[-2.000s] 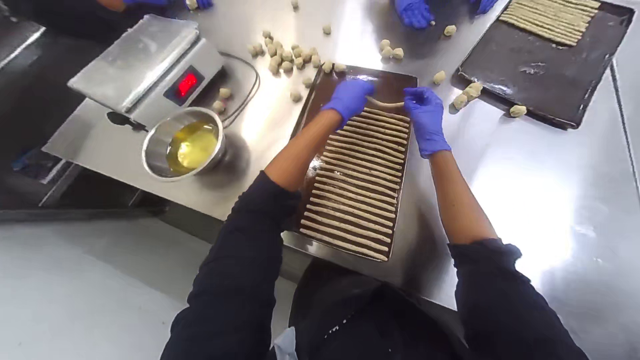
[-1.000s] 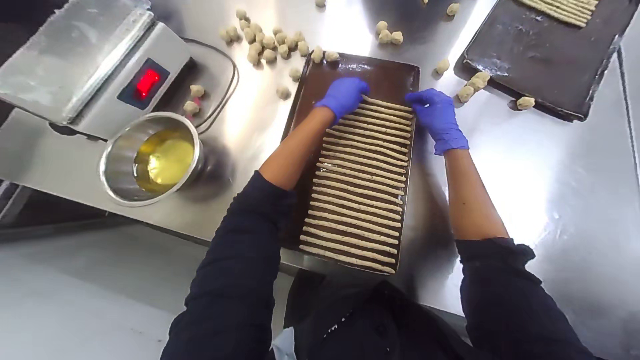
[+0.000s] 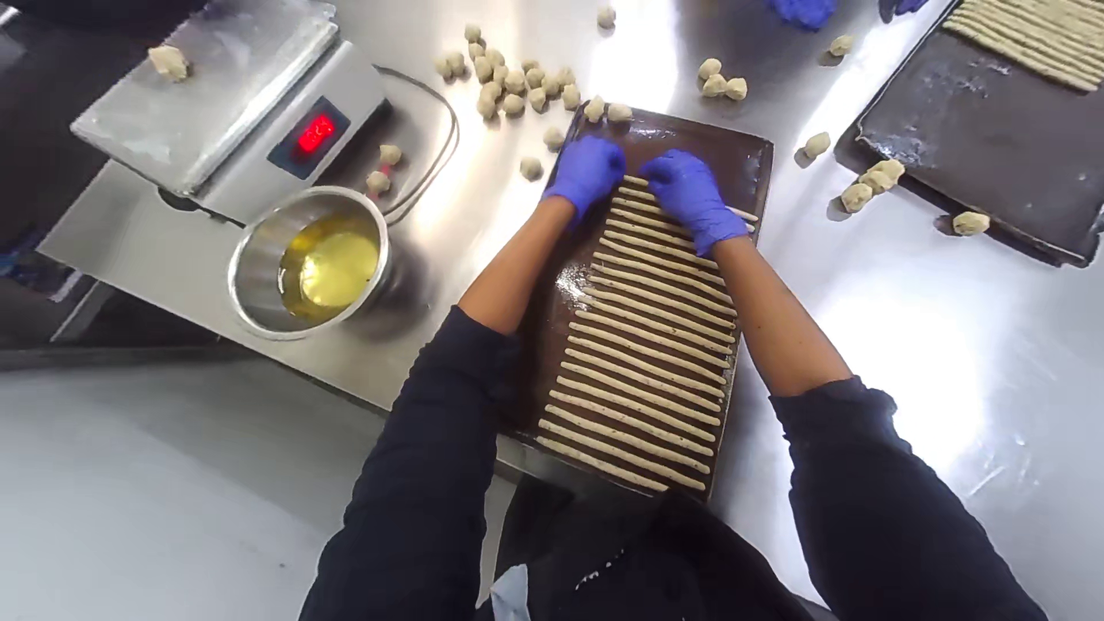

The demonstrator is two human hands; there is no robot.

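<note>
A dark baking tray [image 3: 561,319] holds a column of thin dough sticks [image 3: 642,349] laid side by side. My left hand [image 3: 589,172], in a blue glove, is at the left end of the topmost stick, its fingertips close to that end. Over the upper sticks lies my right hand [image 3: 686,194], also gloved, with its fingers bent down near the same left end. Whether either hand pinches the dough is hidden by the fingers. Small dough balls [image 3: 514,82] are scattered beyond the tray, and two of them touch its far edge.
At the left stand a digital scale [image 3: 250,129] with a dough lump [image 3: 169,63] on its plate, and a steel bowl of yellow liquid [image 3: 250,289]. A cable [image 3: 453,129] curves beside them. Another tray [image 3: 975,147] with dough sticks is at the right. A co-worker's gloved hand [image 3: 802,10] shows at the top.
The stick held stretched between my hands two seconds ago is down on the tray. My right hand has moved left across the upper sticks, nearer my left. A dough lump now shows on the scale.
</note>
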